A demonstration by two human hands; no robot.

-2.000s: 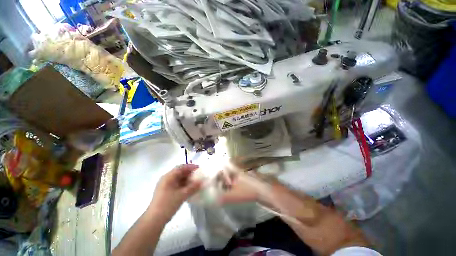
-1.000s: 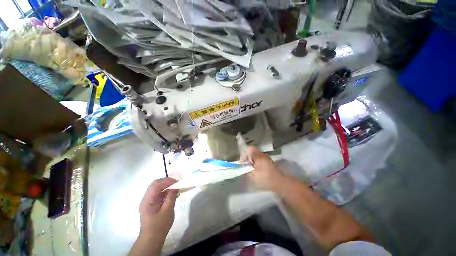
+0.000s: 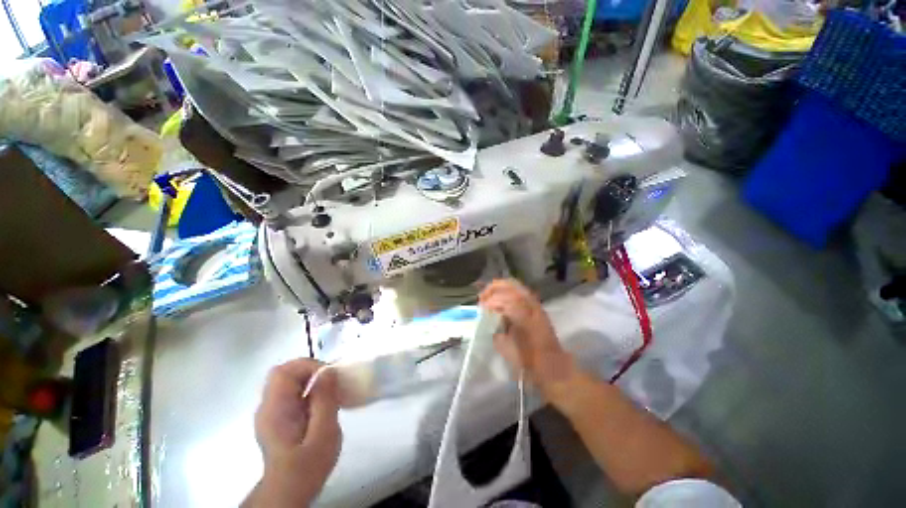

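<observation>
My left hand pinches the left end of a whitish piece in front of the sewing machine. My right hand is at the piece's right end, below the machine arm. A white piece with a rounded opening hangs from my right hand down over the table's front edge. A blue-white strip shows behind the whitish piece, left of my right hand. The presser foot area is washed out by bright light, so I cannot see the needle.
A striped piece lies left of the machine head. A large heap of grey-white cut pieces is behind the arm. A dark phone lies at left. A red cord and a small parts tray are at right.
My right hand has risen slightly, and a white piece with an opening now hangs from it. The pale piece between my hands is turned differently. The camera view has shifted.
</observation>
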